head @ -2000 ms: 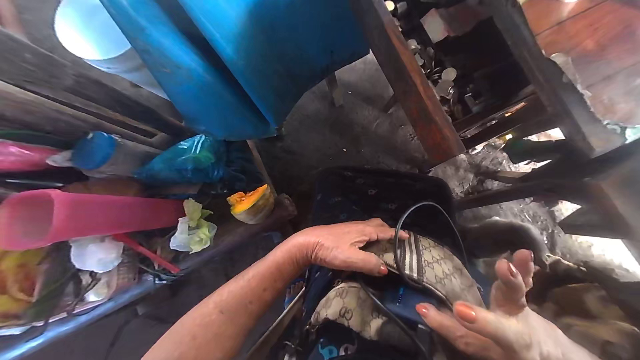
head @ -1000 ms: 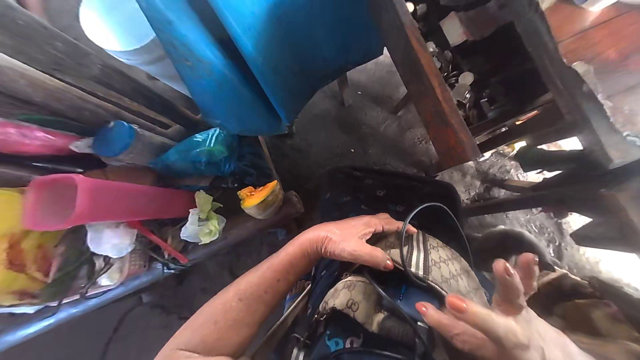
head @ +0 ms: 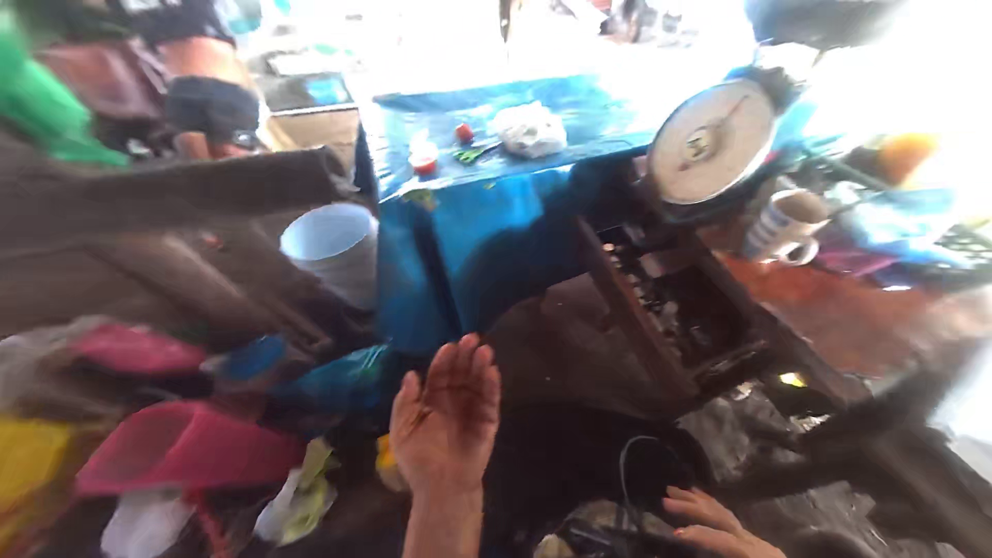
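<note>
Raised in front of me, my left hand shows its palm, with the fingers extended; a small dark mark or bit on the palm is too blurred to name. My right hand is low at the bottom edge, fingers spread, beside a patterned handbag with a thin dark loop handle. Most of the bag is cut off by the frame edge. A piece of cut squash lies just left of my left wrist, partly hidden by it.
A blue-covered table stands ahead, with a white plastic bag on it. A dial scale, a striped mug and an open wooden drawer are at the right. A white bucket and a pink plastic container are at the left. A person is at the upper left.
My left hand has left the handbag and is raised, palm showing. The view has tilted up toward the table top and scale.
</note>
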